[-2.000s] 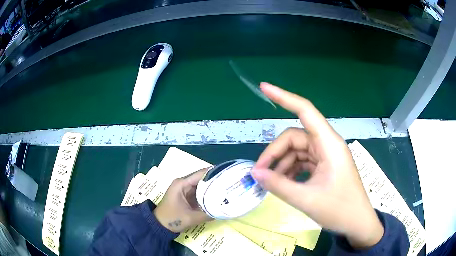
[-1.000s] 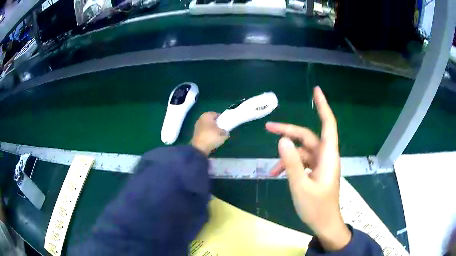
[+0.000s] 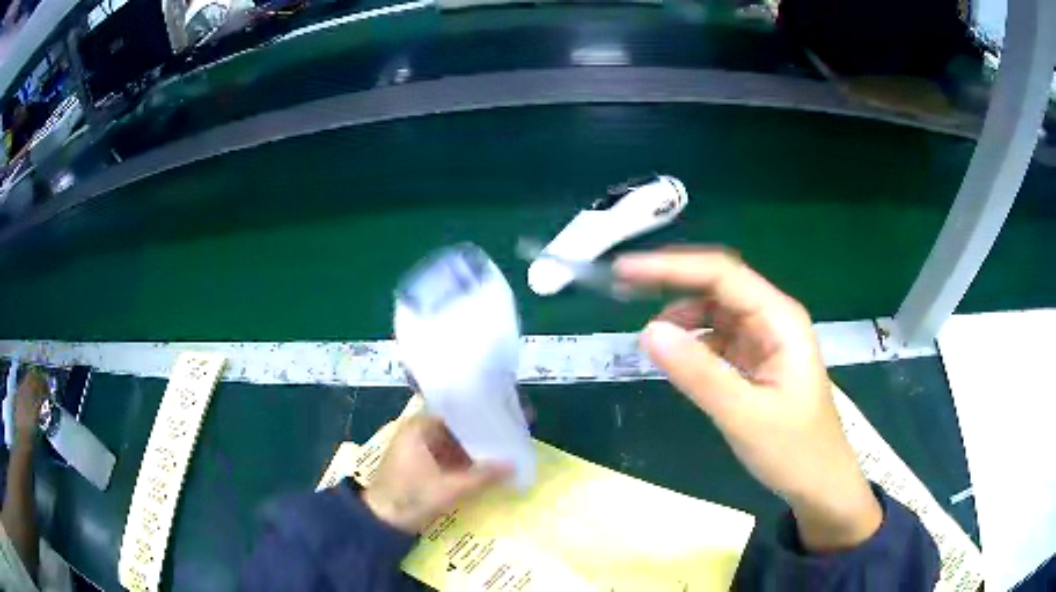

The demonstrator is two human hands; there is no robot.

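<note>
My left hand (image 3: 423, 474) holds a white handheld device (image 3: 469, 359) by its handle, head end up, blurred by motion. My right hand (image 3: 753, 370) is raised at the right with its fingers apart. A clear film (image 3: 579, 272) hangs from its index fingertip, blurred, in front of another white device (image 3: 614, 229) that lies on the green belt. Yellow label sheets (image 3: 625, 526) with small black print lie on the worktop below my hands.
A scuffed metal rail (image 3: 301, 362) separates worktop and belt. A left label strip (image 3: 171, 474), right label strip (image 3: 903, 497) and blank white paper (image 3: 1019, 428) lie on the worktop. A grey post (image 3: 984, 185) stands right. Another person's hand (image 3: 26, 405) is at far left, near a whitish object (image 3: 81, 445).
My left hand laid one device on the belt, then took up the other one and brought it back over the sheets. My right hand still carries the film. Another person's hand appeared at far left.
</note>
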